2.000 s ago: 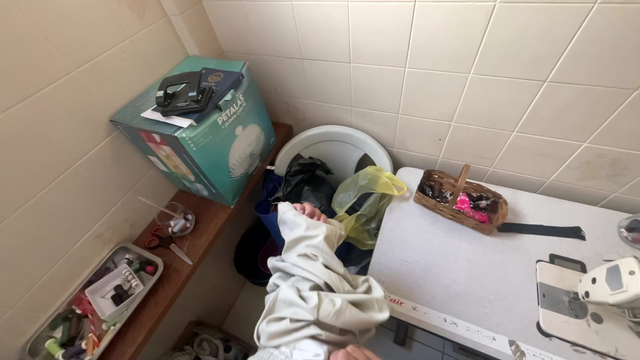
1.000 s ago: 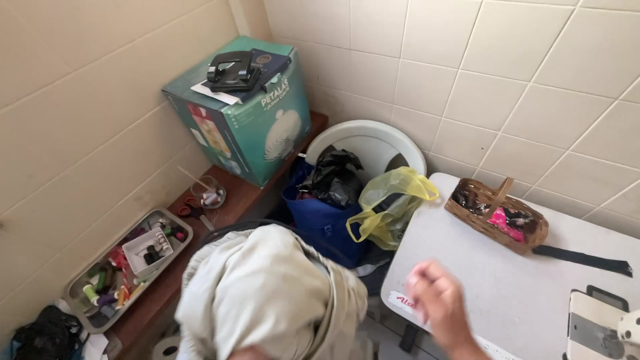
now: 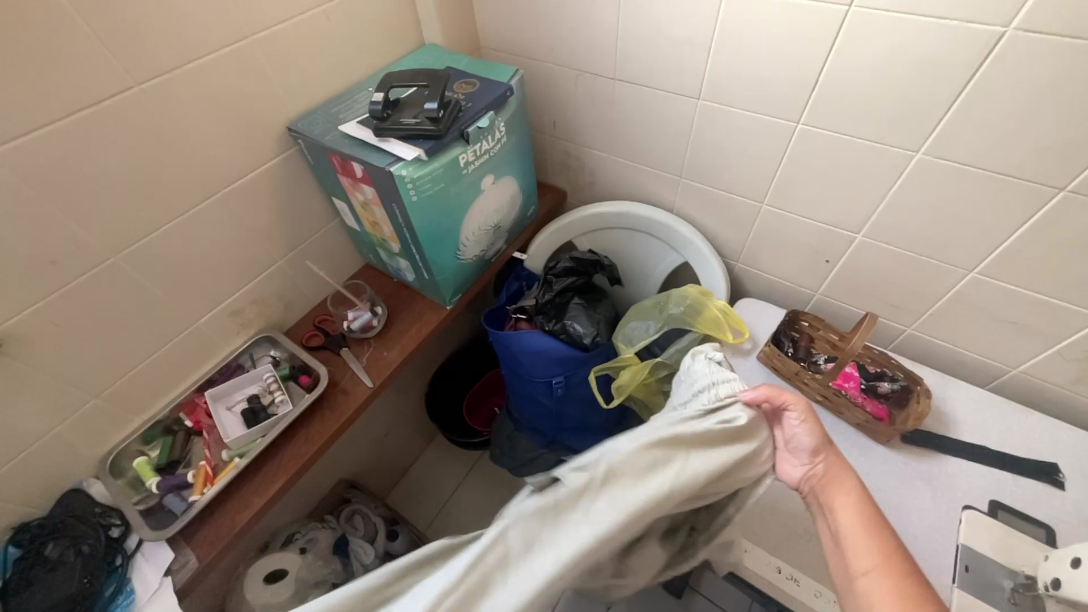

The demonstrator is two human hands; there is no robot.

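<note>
A pale beige cloth garment [image 3: 586, 518] with a gathered elastic edge stretches from the bottom of the view up toward the table. My right hand [image 3: 795, 438] grips it beside that gathered edge, fingers closed on the fabric. The gathered end lies in front of a yellow plastic bag [image 3: 671, 327]. My left hand is out of view, and the garment's lower end runs past the bottom edge.
On the white table [image 3: 901, 510] are a wicker basket [image 3: 905, 408], a black strap [image 3: 986, 457] and part of a sewing machine [image 3: 1062, 574]. A wooden shelf [image 3: 399, 340] at left holds scissors [image 3: 340, 347], a thread tray [image 3: 314, 399] and a teal box [image 3: 425, 221]. A blue bag [image 3: 552, 382] stands between.
The garment was bunched up a second ago and is now stretched out lengthwise. My right hand, apart from the cloth over the table then, now holds its gathered end.
</note>
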